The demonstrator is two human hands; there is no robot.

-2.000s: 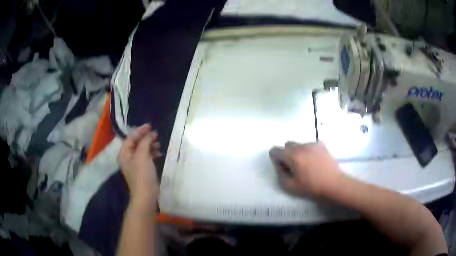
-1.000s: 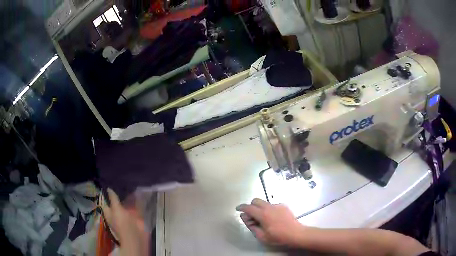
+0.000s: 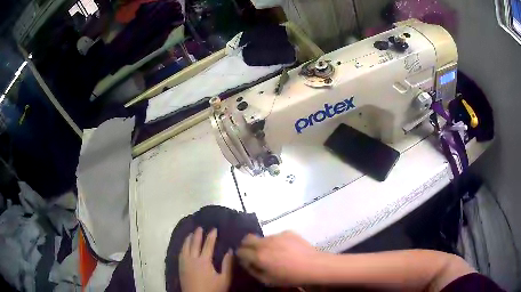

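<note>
A dark purple fabric panel with a curved end lies on the white table, in front of the sewing machine. My left hand lies on the panel with its fingers spread. My right hand has its fingers closed on the panel's right edge; its fingertips are partly hidden. The panel is left of and nearer me than the lit needle area, apart from it. Its lower part is hidden by my hands and the picture's edge.
A black smartphone lies under the machine arm. A white panel hangs over the table's left edge, above an orange edge. Another white and dark piece lies behind the table. Purple ribbons hang at the machine's right end.
My left hand has come from the left side onto the table with the dark panel. My right hand now holds the panel's edge. The view has shifted right, and a white panel shows at the left.
</note>
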